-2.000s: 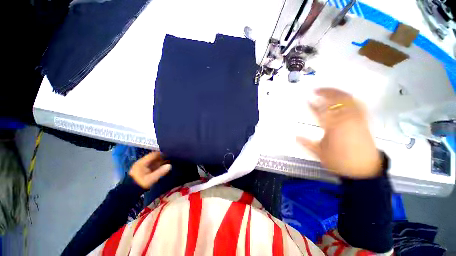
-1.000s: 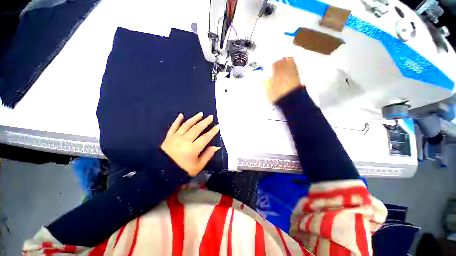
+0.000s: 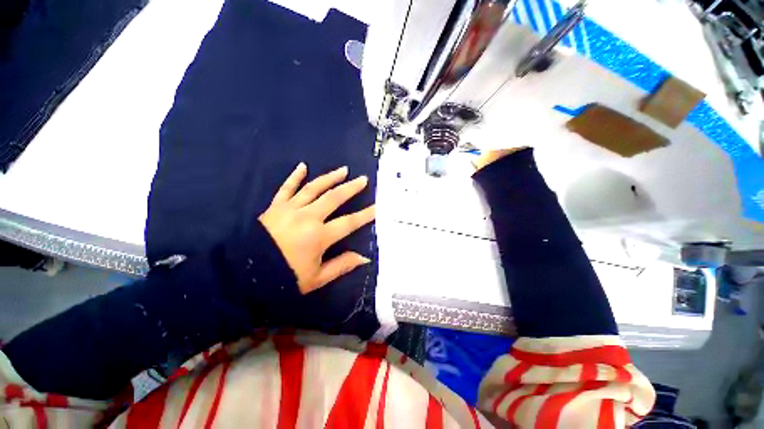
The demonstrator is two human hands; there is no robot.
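Note:
A navy cut panel [image 3: 243,126] lies flat on the white machine table, its right edge at the presser foot and needle [image 3: 381,138]. A pale lining piece [image 3: 385,306] shows as a thin rim under that edge. My left hand [image 3: 317,228] lies flat on the panel with fingers spread, below and left of the needle. My right hand [image 3: 498,157] is mostly hidden beyond its dark sleeve, just right of the tension dial [image 3: 441,138]; its fingers cannot be made out.
A stack of navy panels [image 3: 50,59] lies at the upper left. The white machine head with brown tape patches [image 3: 618,130] is at the upper right. The table's front edge with a scale [image 3: 452,315] runs below. A blue crate or bag [image 3: 469,356] is below it.
Since the earliest frame, my left hand has moved up onto the panel. My right hand has moved in beside the tension dial. The panel lies further up along the needle.

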